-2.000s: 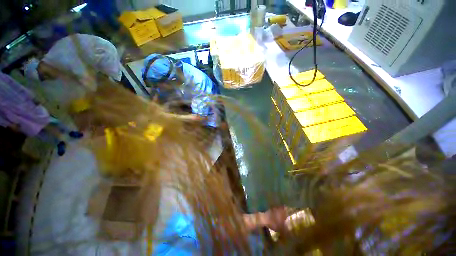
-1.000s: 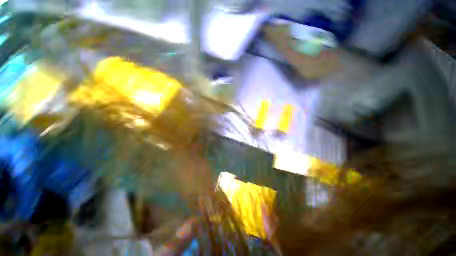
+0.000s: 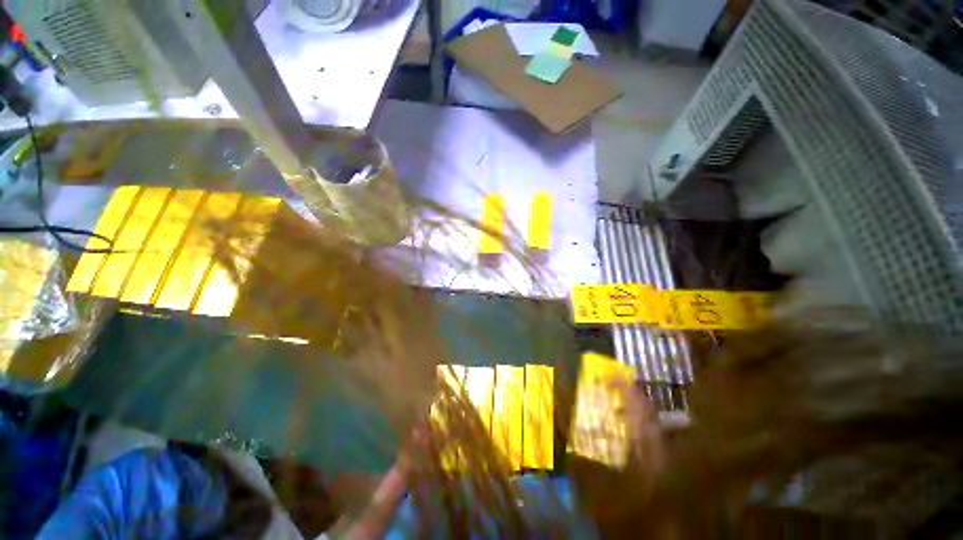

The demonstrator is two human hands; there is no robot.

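Several yellow cartons [image 3: 509,417] stand side by side on the green surface [image 3: 253,385], narrow faces up. My left hand [image 3: 399,477] is at their left side, partly behind blurred brown strands; its grip cannot be made out. My right hand [image 3: 646,424] is shut on a single yellow carton [image 3: 602,406], just right of the group with a gap between. A row of yellow cartons marked "40" [image 3: 625,305] lies end to end across the roller conveyor [image 3: 641,248] and runs to the tunnel mouth.
Off-white shrink tunnel [image 3: 813,105] at right. Two slim cartons [image 3: 492,224] lie apart on the white table [image 3: 444,158]. A stacked carton block [image 3: 174,248] stands left, film-covered cartons [image 3: 26,301] far left. A slanting post [image 3: 243,90] and a blue sleeve [image 3: 143,496] also show.
The view has swung right and steadied; the tunnel and rollers show clearly. My right hand now holds a single carton beside the group, which appears as separate upright cartons.
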